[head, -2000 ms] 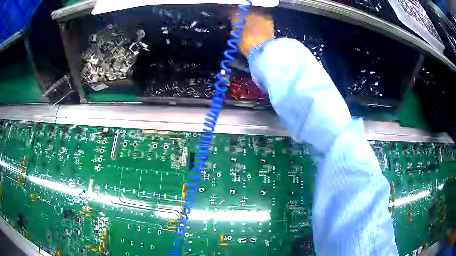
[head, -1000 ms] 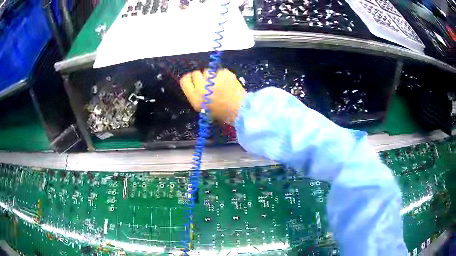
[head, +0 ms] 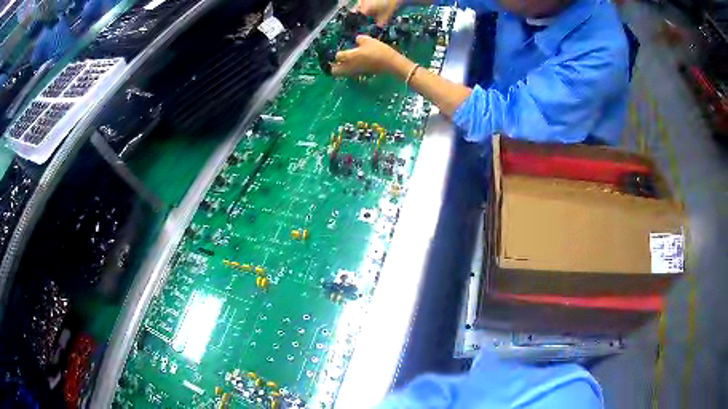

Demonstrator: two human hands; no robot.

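Large green circuit boards (head: 275,192) run from the bottom left to the top middle. Small yellow components (head: 261,277) and a cluster of yellow and red parts (head: 363,152) stand on them. A blue sleeve (head: 495,387) of mine shows at the bottom edge, cut off. Neither my left hand nor my right hand is in view.
Another worker in a blue smock (head: 551,72) holds dark parts over the far boards. A brown cardboard box (head: 583,224) stands right of the metal rail (head: 411,264). Dark bins (head: 68,248), with red parts (head: 78,363), and a white tray (head: 60,108) are at left.
The view has swung to the right along the line. My right hand moved left over the bins earlier and is now out of view. The blue coiled cord is also out of view.
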